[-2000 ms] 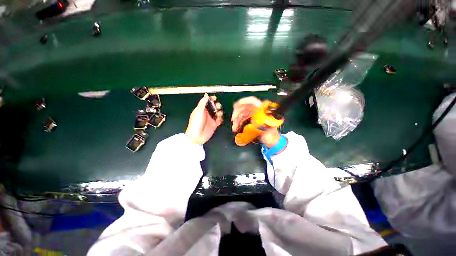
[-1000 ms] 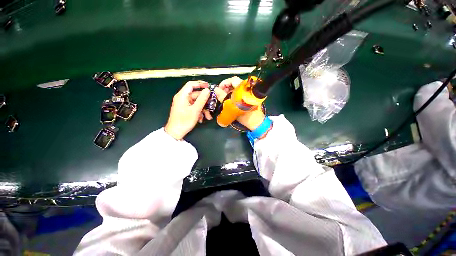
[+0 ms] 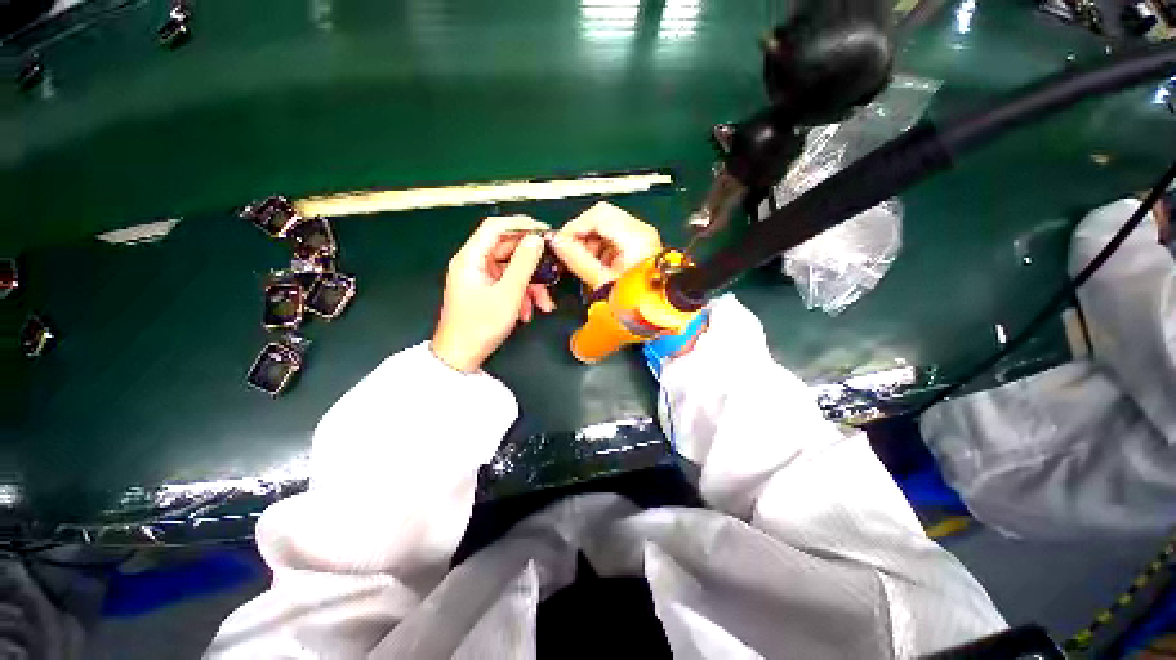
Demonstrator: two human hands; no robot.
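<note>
My left hand [image 3: 486, 286] holds a small dark housing [image 3: 547, 267] between thumb and fingers. My right hand [image 3: 611, 245] has its thumb and forefinger tips at the housing's upper edge. The orange electric screwdriver [image 3: 636, 310] lies across my right palm, tilted, with its thick black cable end pointing up and right. Its tip is not visible, and any screw at my fingertips is too small to tell. A blue band [image 3: 677, 342] is around my right wrist.
Several dark square housings [image 3: 284, 304] lie clustered at left on the green belt. A cream strip [image 3: 484, 196] lies beyond my hands. A crumpled clear bag [image 3: 845, 255] lies at right, partly behind the black cable [image 3: 825, 203]. Another person's white sleeve [image 3: 1032, 445] is at far right.
Over the last second the screwdriver has swung down and right in my right hand, and its cable now reaches further right. Earlier my hands were apart; now they meet at the housing.
</note>
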